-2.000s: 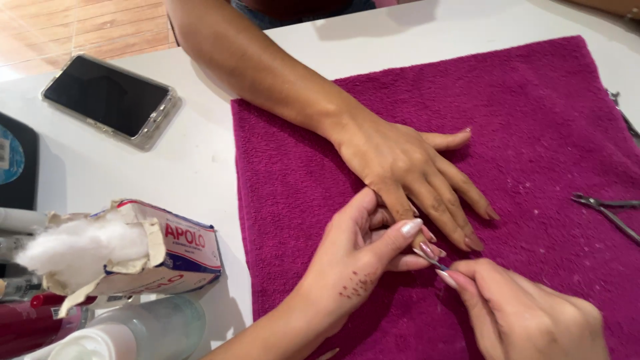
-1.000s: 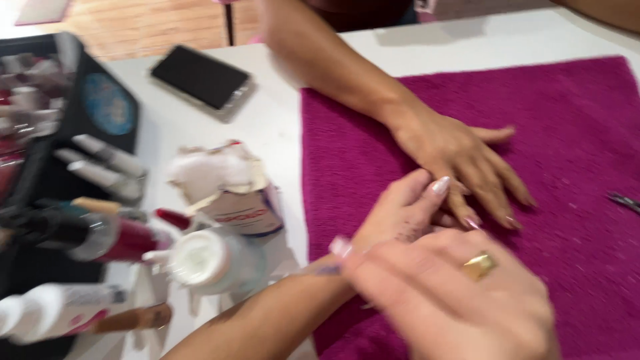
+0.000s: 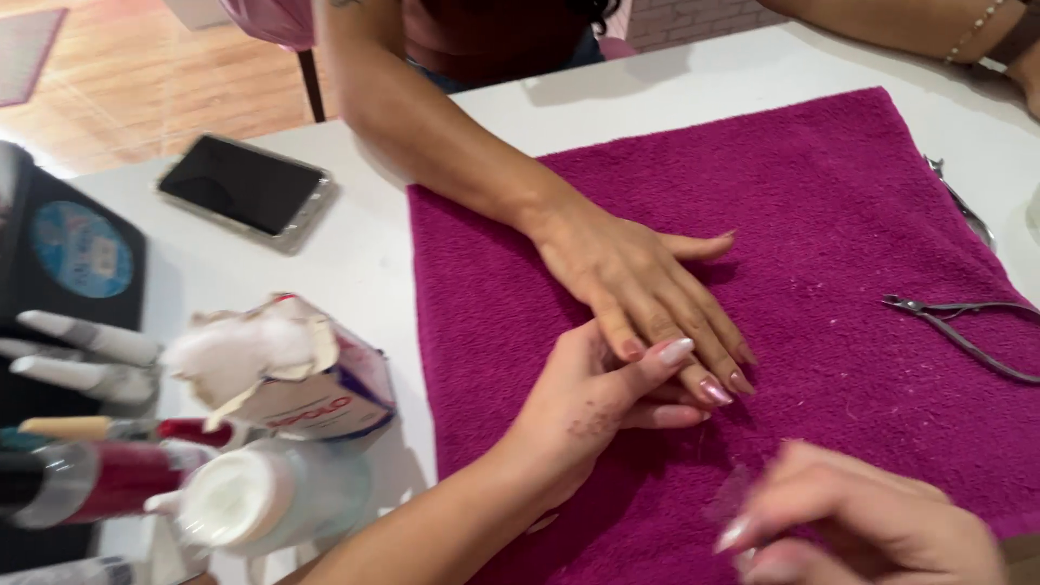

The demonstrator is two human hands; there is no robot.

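Note:
My left hand (image 3: 597,398) holds the fingers of another person's hand (image 3: 642,268), its thumb on top near the fingertips. That other hand lies palm down on a magenta towel (image 3: 780,195), with pinkish polish on its nails. Over the towel at the lower right is my right hand (image 3: 853,520), blurred, its fingers curled. Whether something thin is between its fingertips I cannot tell. Metal cuticle nippers (image 3: 942,313) lie on the towel's right side, handles spread. Small pale flecks are scattered on the cloth.
On the white table (image 3: 366,268) at left stand an opened carton of cotton (image 3: 349,398), a bottle with a white top (image 3: 236,496), a dark red bottle (image 3: 122,479), white tubes (image 3: 89,378) and a black container (image 3: 81,236). A phone (image 3: 244,191) lies behind; a metal tool (image 3: 963,199) rests far right.
Two seconds ago my right hand held a thin metal tool at the other person's fingertip. It crossed over my left forearm one second ago and is now at the lower right.

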